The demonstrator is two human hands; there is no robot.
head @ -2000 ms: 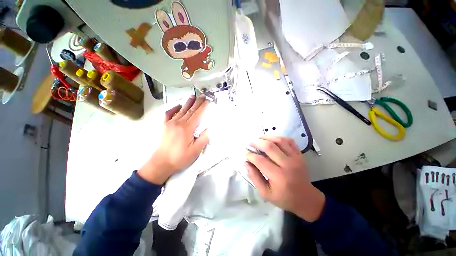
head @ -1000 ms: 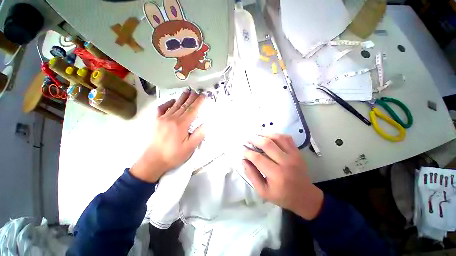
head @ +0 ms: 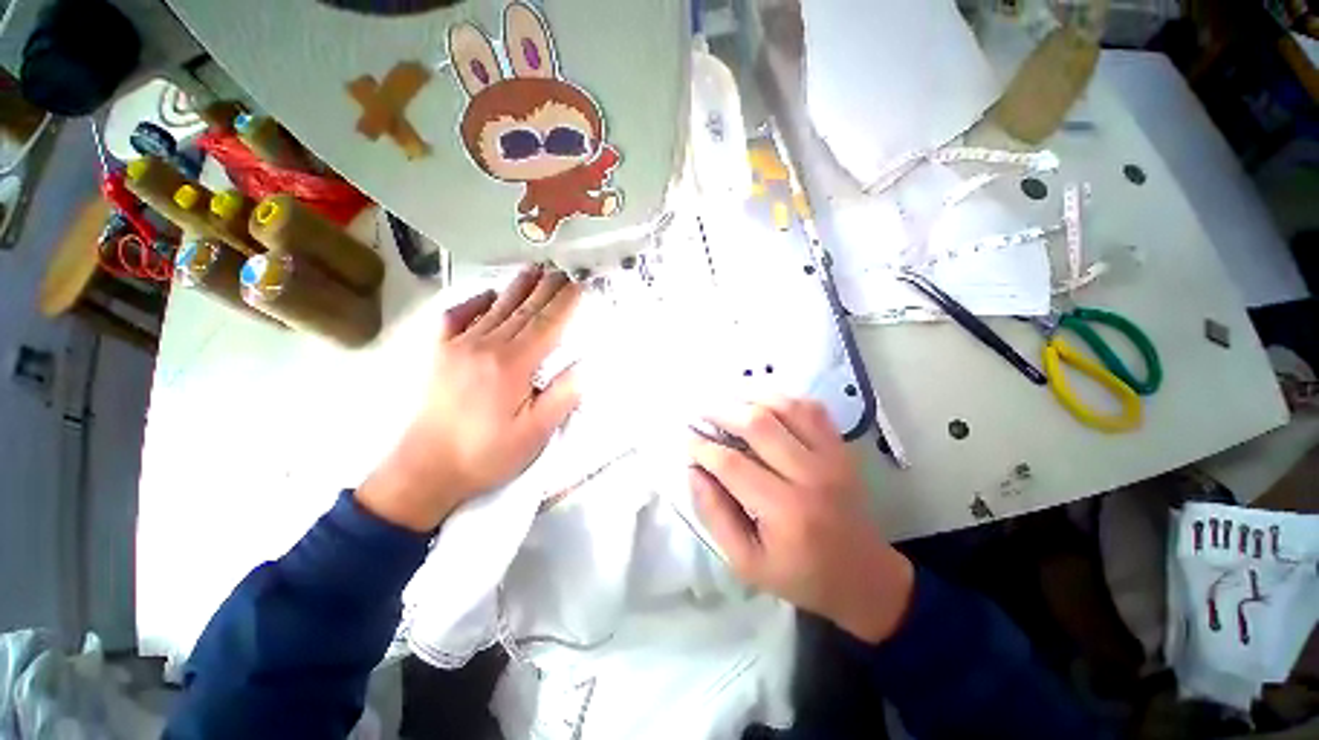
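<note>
A white garment (head: 637,578) lies under the machine head and hangs over the table's front edge to my lap. The pale green-grey sewing machine (head: 318,87) with a rabbit-eared sticker is above it. My left hand (head: 499,390) lies on the garment left of the needle area, palm down, thumb bent over the cloth. My right hand (head: 788,499) is on the garment at the right, fingers curled on its edge, with a thin dark thing between the fingers that I cannot make out. Glare washes out the cloth between my hands and under the needle.
Thread cones (head: 311,297) and red-handled tools (head: 138,239) stand at the left. At the right lie scissors (head: 1092,388), a slim black tool (head: 976,325), a tape measure (head: 1073,231) and white fabric pieces (head: 897,87). A test scrap (head: 1244,607) hangs at the lower right. A white heap is lower left.
The view has shifted slightly, so the table and tools at the right sit a little further left. Both hands keep about the same place on the garment.
</note>
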